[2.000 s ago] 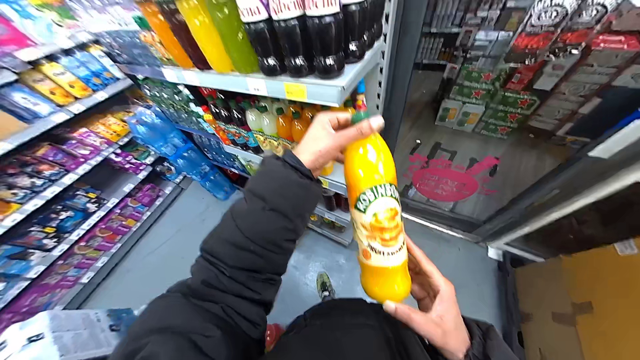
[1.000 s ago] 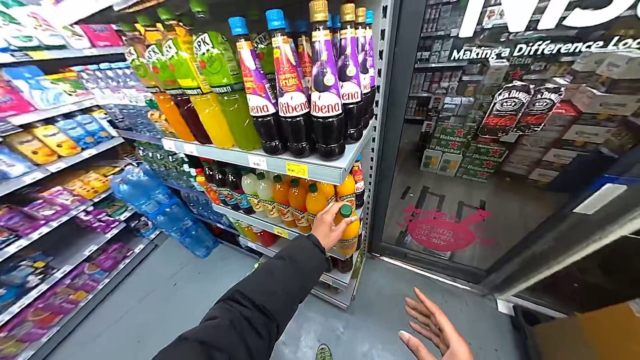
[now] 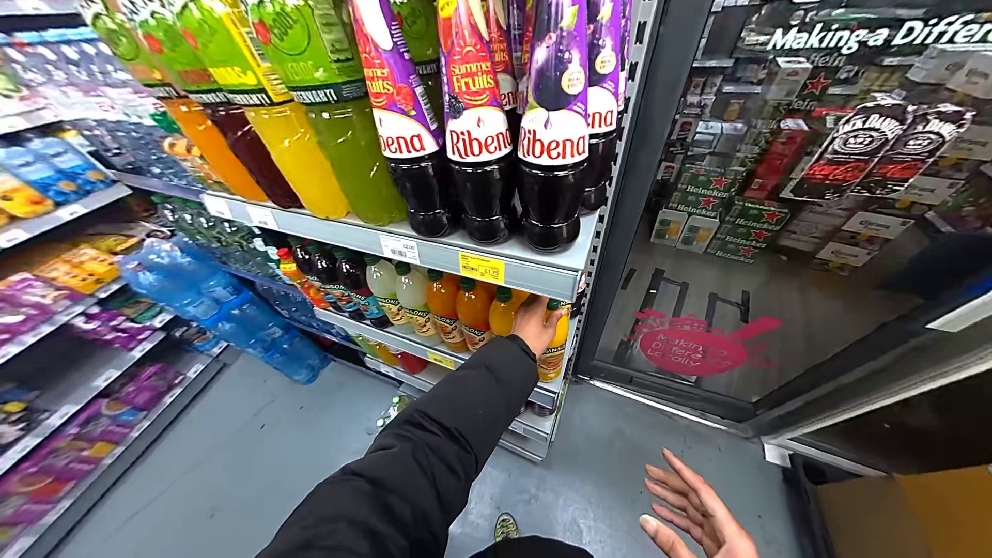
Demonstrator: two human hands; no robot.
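My left hand (image 3: 535, 324), in a black padded sleeve, reaches onto the lower shelf and grips a Robinsons squash bottle (image 3: 552, 358) with yellow-orange contents at the shelf's right end. Its fingers are partly hidden behind the bottle and under the shelf above. Orange squash bottles (image 3: 473, 310) and pale ones stand in a row to the left of it. My right hand (image 3: 694, 511) is held over the floor at the lower right, fingers spread, with nothing in it.
Ribena bottles (image 3: 477, 178) stand on the shelf (image 3: 465, 260) above my left hand. A glass door (image 3: 697, 310) is right of the shelving. Wrapped blue water bottles (image 3: 225, 310) stand at the left. A cardboard box (image 3: 907, 511) is at the lower right.
Two seconds ago both hands held a yellow-orange squash bottle in front of me. The bottle is now on the lower shelf with my left hand at it, and my right hand has let go.
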